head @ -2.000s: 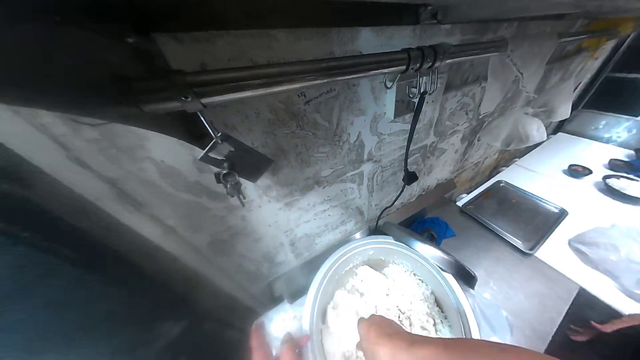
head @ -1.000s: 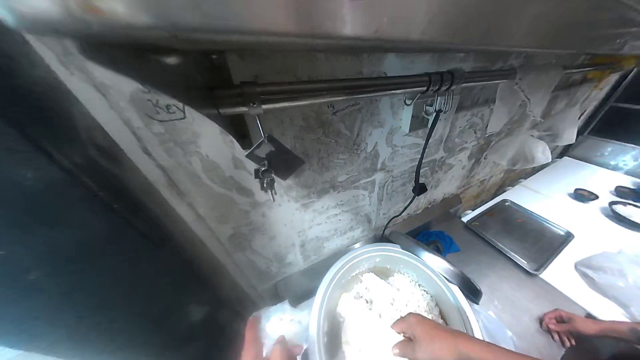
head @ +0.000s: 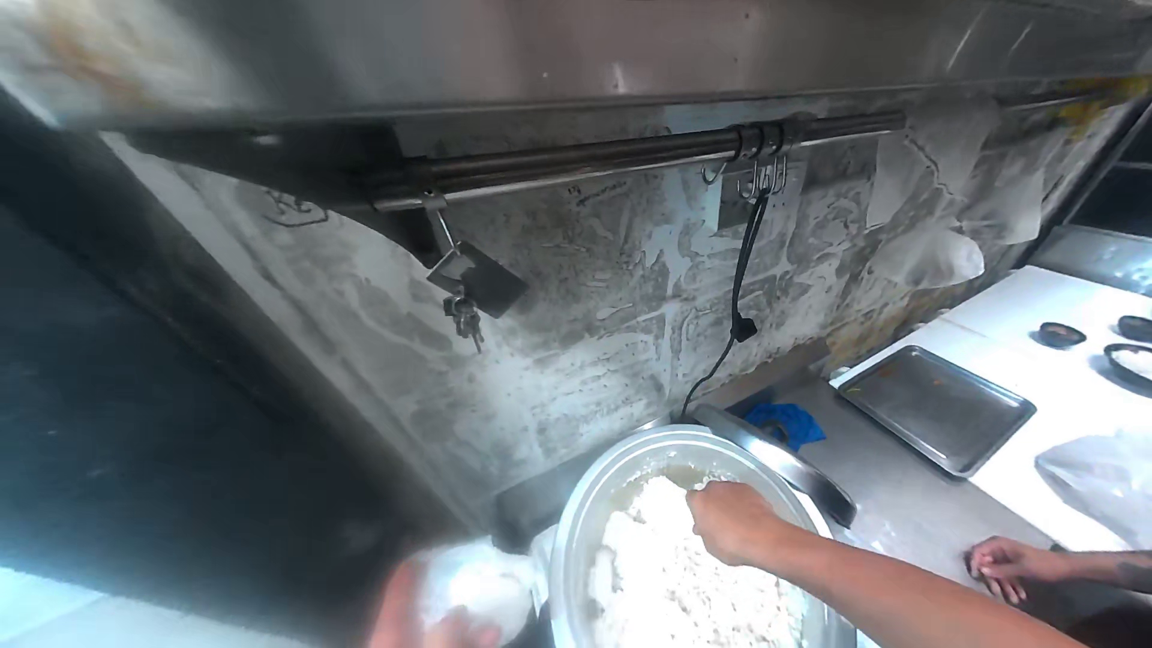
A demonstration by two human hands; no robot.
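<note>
A round pot (head: 576,531) full of white rice (head: 675,576) stands low in the middle of the view. My right hand (head: 733,522) is over the rice near the far side of the pot, fingers curled downward; whether it grips a tool or rice is hidden. Left of the pot, at the bottom edge, my left hand (head: 432,621) is blurred and holds a clear plastic bag (head: 486,585) with something white in it. A metal lid (head: 792,468) leans behind the pot's right side.
A metal tray (head: 936,409) lies on the white counter (head: 1008,310), with small dark bowls (head: 1061,335) beyond. Another person's hand (head: 1012,567) rests at the right. A blue cloth or bag (head: 785,425) sits behind the lid. Keys (head: 466,319) and a black cable (head: 742,288) hang from the rail (head: 594,162).
My right hand has moved within the pot toward its far side. The other person's hand at the right shows more fully than two seconds ago. The view has shifted.
</note>
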